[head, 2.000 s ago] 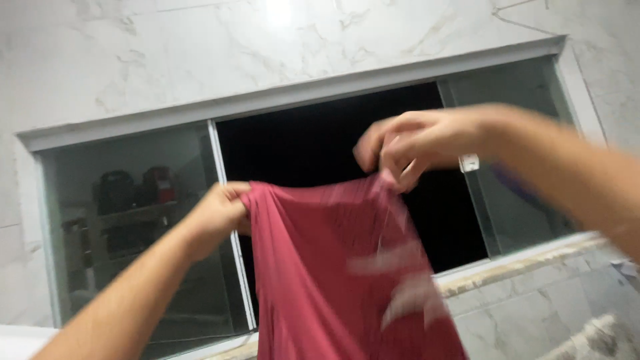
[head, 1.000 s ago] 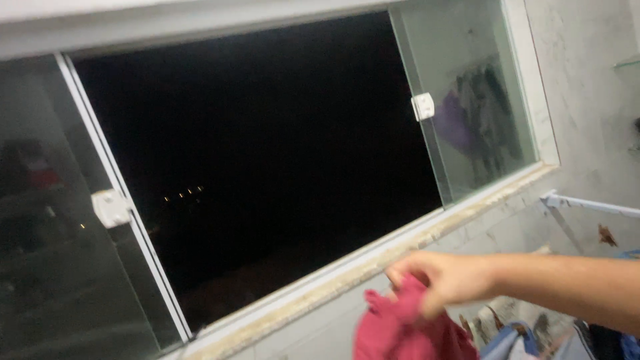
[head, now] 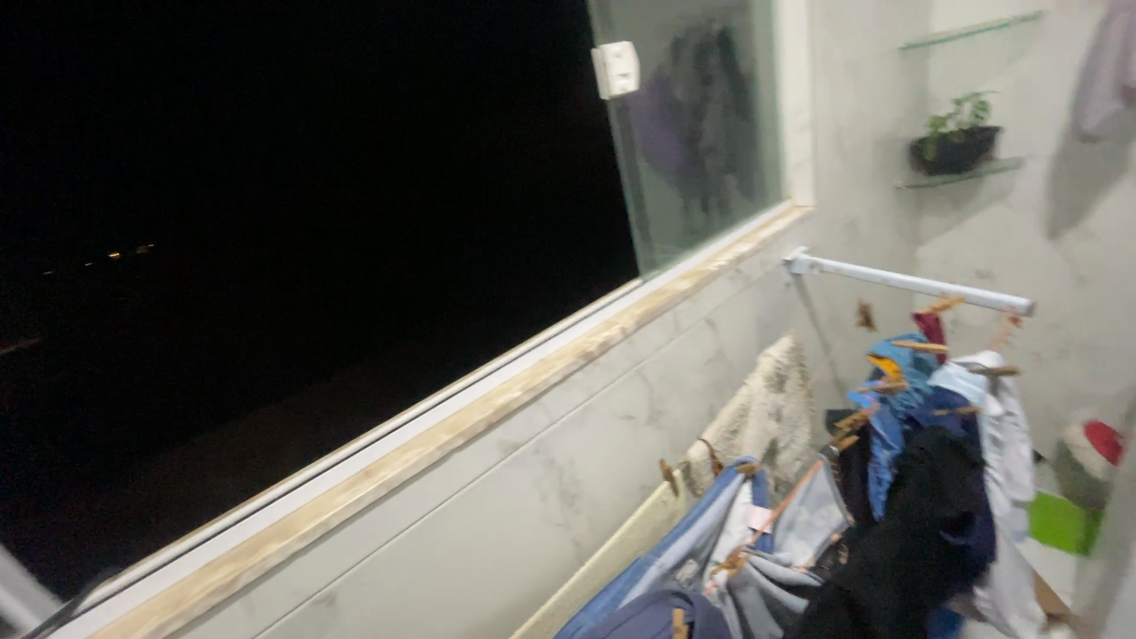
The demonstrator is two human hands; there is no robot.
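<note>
Neither of my hands shows in the head view at this moment, and the red cloth is out of sight too. Clothes hang at the lower right, held by wooden clothespins (head: 919, 346). Among them are a black garment (head: 896, 532), light blue denim (head: 803, 515), a white garment (head: 1007, 444) and a cream fluffy textile (head: 763, 422) against the tiled wall. A white bar (head: 914, 282) of the drying rack juts from the wall above them.
An open sliding window with a white latch (head: 616, 69) fills the left, dark outside. Its stone sill (head: 497, 404) runs diagonally. A potted plant (head: 957, 146) stands on a glass shelf (head: 967, 173) at the upper right. A green object (head: 1061, 522) lies low at the right.
Two seconds ago both my hands held up a red cloth; one second ago one hand held it bunched. Hands and cloth have since left the view, which has swung right and down.
</note>
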